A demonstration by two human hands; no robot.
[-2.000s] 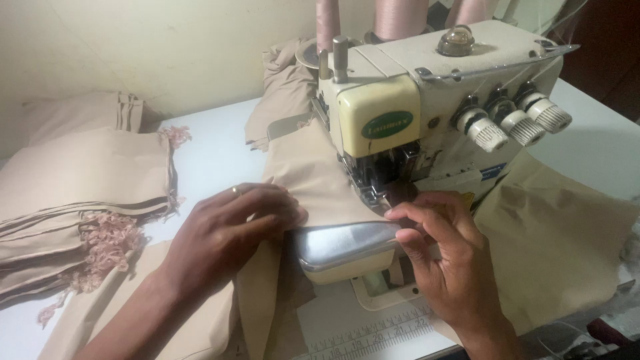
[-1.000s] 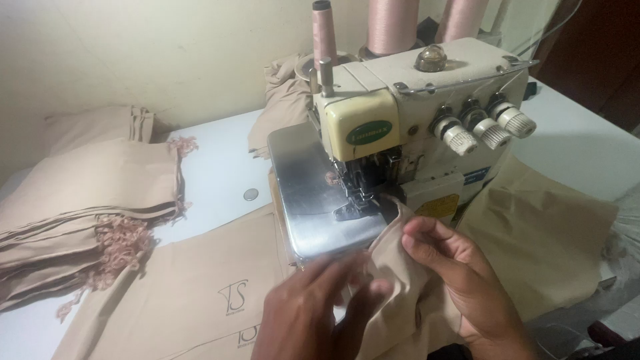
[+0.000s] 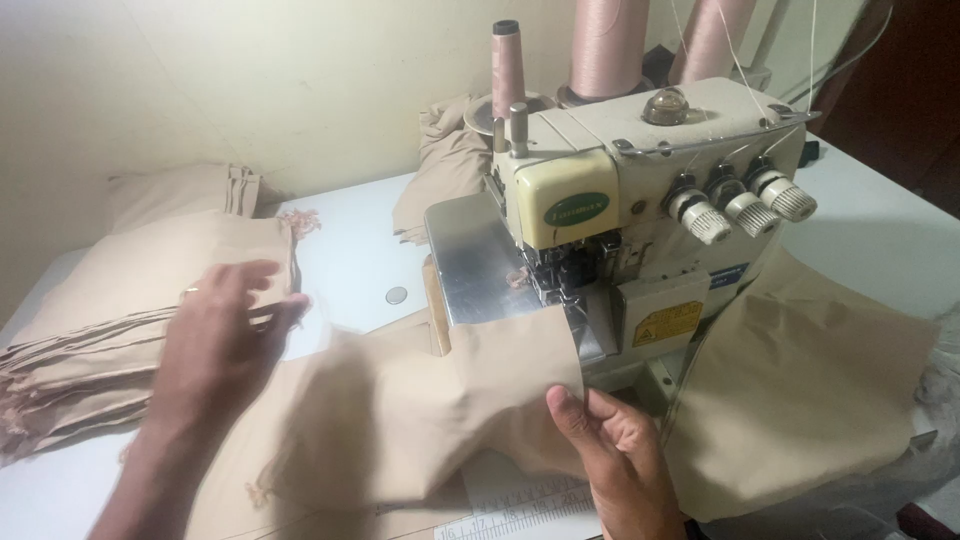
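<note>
Between thumb and fingers my right hand (image 3: 611, 442) pinches the edge of a beige fabric piece (image 3: 427, 397), just below the needle area of a white overlock sewing machine (image 3: 637, 180). The piece's upper corner lies over the machine's metal plate (image 3: 472, 255), and its left part is blurred. My left hand (image 3: 232, 315), wearing a ring, is over the stack of beige fabric pieces (image 3: 150, 262) at the left, fingers apart; whether it touches the stack I cannot tell. Tangled pink thread ends hang from the stack's edges.
Pink thread cones (image 3: 607, 52) stand behind the machine. Bunched beige fabric (image 3: 450, 165) lies at its back left, and another beige piece (image 3: 802, 397) at its right. A small round disc (image 3: 396, 295) sits on the white table. A printed ruler scale (image 3: 517, 514) shows at the front.
My left hand has moved left, from the fabric by the machine to over the stack. The fabric piece now spreads leftward from my right hand, partly over the metal plate.
</note>
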